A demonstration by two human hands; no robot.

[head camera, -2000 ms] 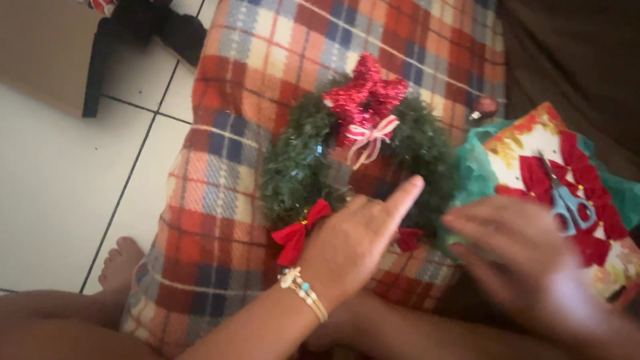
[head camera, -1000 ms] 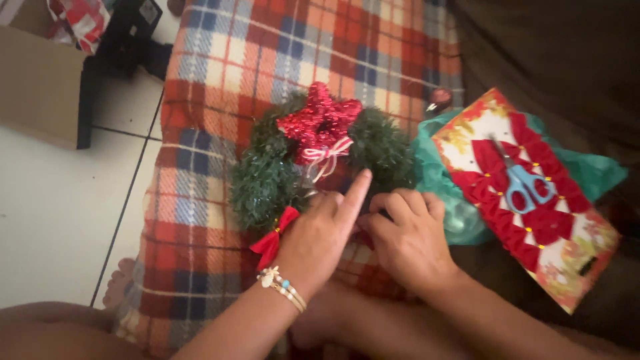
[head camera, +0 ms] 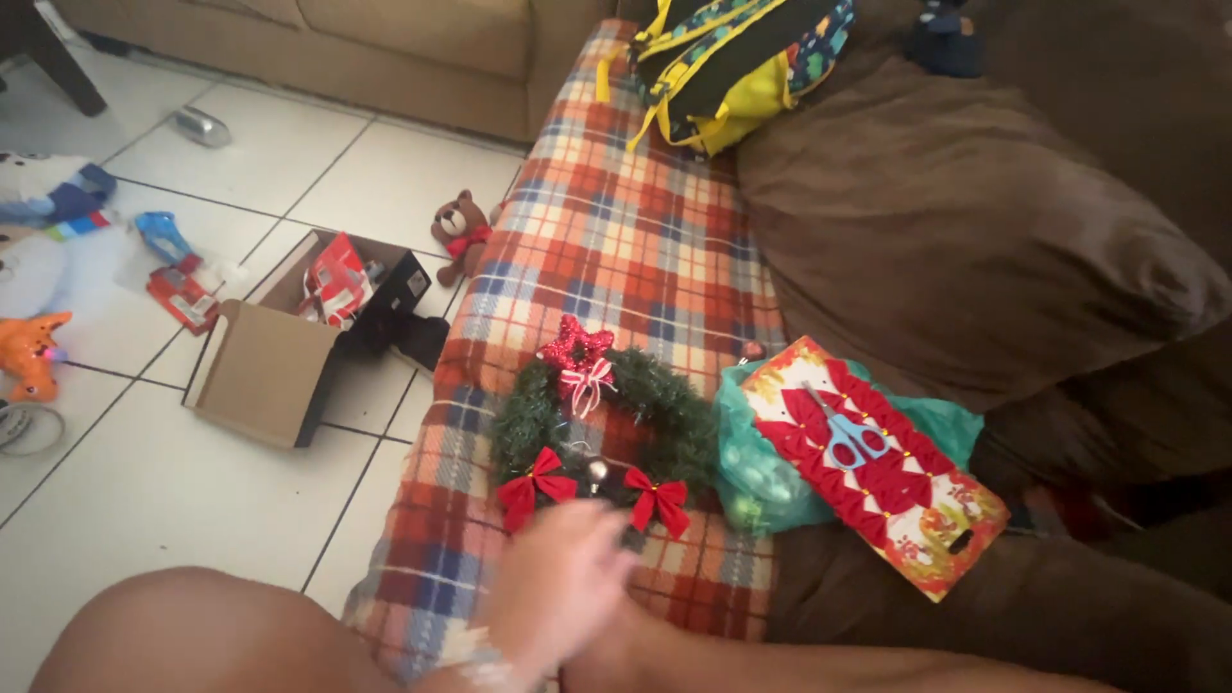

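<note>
A green tinsel wreath lies on the plaid blanket. At its top are a red glitter star and a striped ribbon bow. Red bows sit at its lower left and lower right, with a small silver ornament between them. Just below the wreath is my left hand, with a bracelet at the wrist; motion blur hides whether its fingers hold anything. My right hand is out of view. Light-blue scissors rest on a card of red bows, right of the wreath.
Under the card is a green plastic bag. A brown cushion and a yellow-trimmed backpack lie farther back. On the tiled floor are an open cardboard box, a teddy bear and toys. My bare legs cross the bottom.
My right hand, earlier at the wreath's lower right, has left the view. My left hand has drawn back below the wreath, uncovering the lower-right bow. The view now takes in more of the room.
</note>
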